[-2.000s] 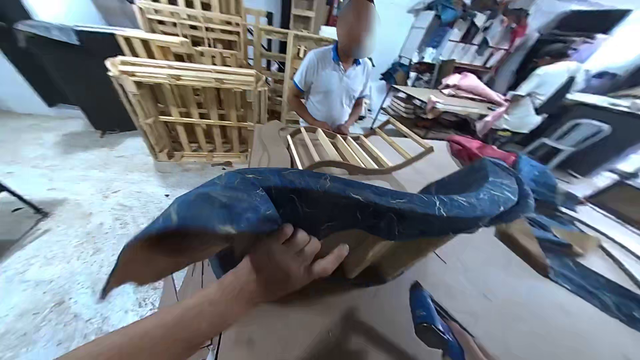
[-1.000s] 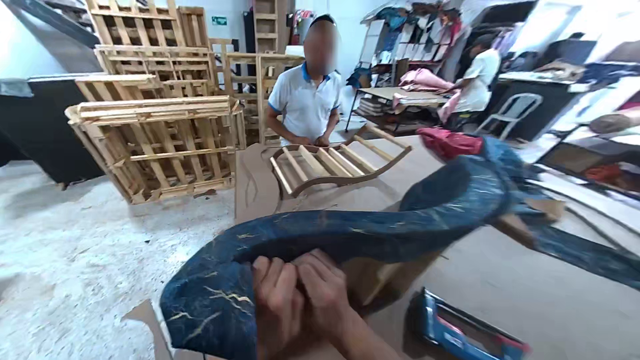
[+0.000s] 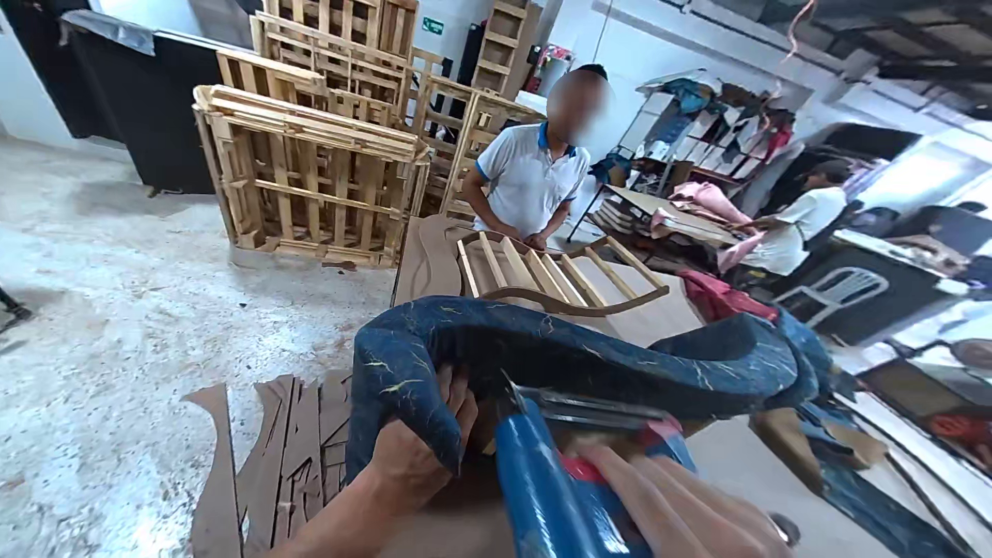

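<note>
A curved frame piece covered in dark blue fabric with gold veins (image 3: 558, 341) stands on a table in front of me. My left hand (image 3: 422, 438) grips its left end, fingers tucked under the folded fabric. My right hand (image 3: 659, 496) is closed around a blue and red staple gun (image 3: 550, 480), whose front end is at the inner side of the covered piece, right of my left hand. The right hand is blurred, and whether the gun touches the fabric cannot be told.
Across the table lies a slatted wooden frame (image 3: 550, 271), and a person (image 3: 535, 170) stands behind it. Wooden frames (image 3: 310, 170) are stacked at the left. Brown cut strips (image 3: 287, 465) lie at lower left. Another person (image 3: 798, 221) works at the right.
My right hand has left the fabric, where it was beside my left hand a second ago, and has taken up the staple gun that lay on the table. My left hand remains at the fabric's left end.
</note>
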